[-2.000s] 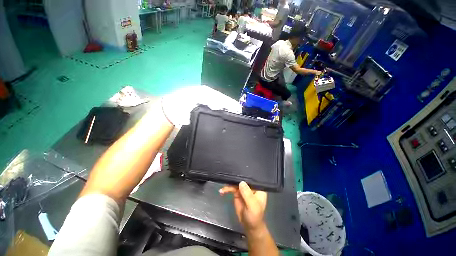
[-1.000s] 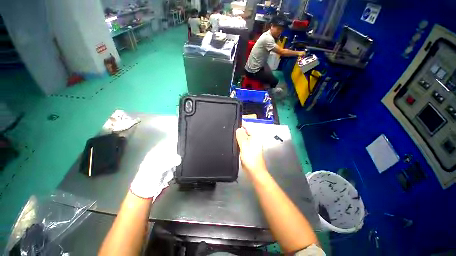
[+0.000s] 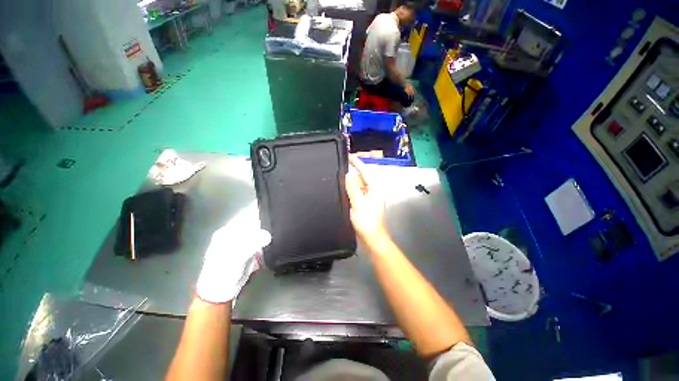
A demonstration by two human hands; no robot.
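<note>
A black tablet case (image 3: pixel 305 201) is held upright, slightly tilted, over the steel bench, its camera cut-out at the upper left. My left hand (image 3: pixel 229 257), in a white glove, grips its lower left edge. My bare right hand (image 3: pixel 362 195) grips its right edge. The fingers behind the case are hidden. A dark edge shows below the case; I cannot tell whether it is another case. A black stack (image 3: pixel 152 223) with a pale stick on top lies at the bench's left.
Steel bench (image 3: pixel 417 260); white glove (image 3: pixel 175 168) at its far left; blue crate (image 3: pixel 377 137) beyond the bench; white scrap bucket (image 3: pixel 502 275) to the right; clear plastic bag (image 3: pixel 82 335) at lower left. A seated person (image 3: pixel 383 56) is beyond, beside the blue press.
The case has turned from landscape to portrait since the first frame, and both hands now hold its sides. Over the last second it tilted slightly and shifted left. The seated person's arm has lowered.
</note>
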